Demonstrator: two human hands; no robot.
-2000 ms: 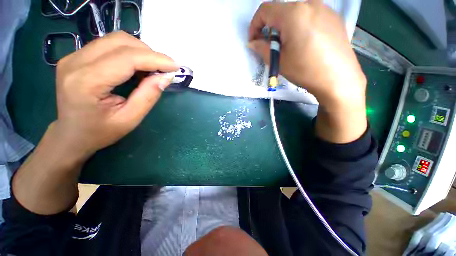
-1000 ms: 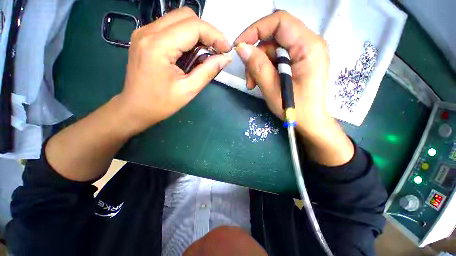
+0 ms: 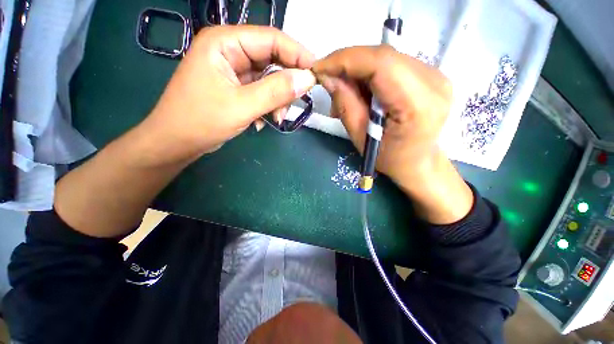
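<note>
My left hand (image 3: 212, 94) holds a rounded-square watch case frame (image 3: 294, 123) between thumb and fingers; part of the frame is hidden by the fingers. My right hand (image 3: 404, 101) holds a black pen-like tool (image 3: 371, 144) with white bands, its brass and blue rear end pointing towards me. A clear hose (image 3: 374, 252) runs from that end. My right thumb and index fingertips meet my left fingertips at the frame's upper edge. Whether a tiny part is pinched there is hidden. Small silver bits (image 3: 345, 175) lie on the green mat beside the tool's rear end.
A white divided tray (image 3: 532, 87) lies ahead, with silver bits heaped in its right compartment (image 3: 488, 107). Loose frames (image 3: 163, 33) lie at the upper left. A frame tray with pale liner (image 3: 50, 121) is at far left. A control box (image 3: 572, 248) with lit lights stands right.
Since two seconds ago, my right hand has come from the tray to my left hand. Since one second ago, the frame has turned lower and into view, and the tool has swung in my right hand.
</note>
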